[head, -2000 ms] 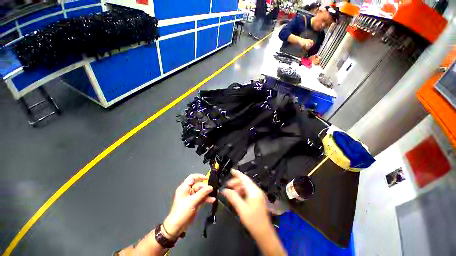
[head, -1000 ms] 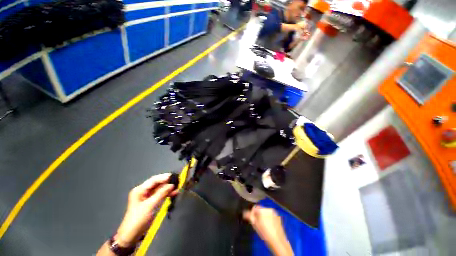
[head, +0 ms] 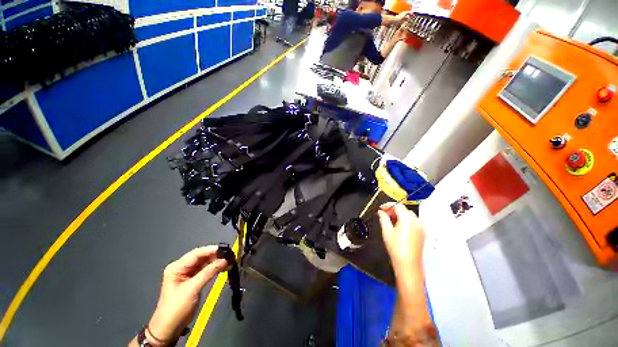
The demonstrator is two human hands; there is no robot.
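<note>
My left hand (head: 186,288) pinches a short end of a black strap (head: 235,288) that hangs down from the fingertips, over the floor. My right hand (head: 401,234) is raised beside the yellow-rimmed bowl, fingertips close together; a thin pale line shows near them, but whether they grip it is too fine to tell. A heap of black straps (head: 271,159) with silvery glints lies on the dark table. The jar (head: 352,233), dark on top with a whitish label, stands left of my right hand. A thin pale stick (head: 369,202) leans by the bowl (head: 387,184).
Dark blue cloth (head: 408,179) is in the bowl. An orange control panel (head: 525,146) is at right. A blue tote (head: 362,305) is low by the table. Another person (head: 352,37) works at a white table behind. A conveyor (head: 88,101) holds a strap pile across the aisle.
My right hand has moved from the heap, down low, then up beside the bowl. My left hand has moved left and away from the heap with the strap. The view has turned right.
</note>
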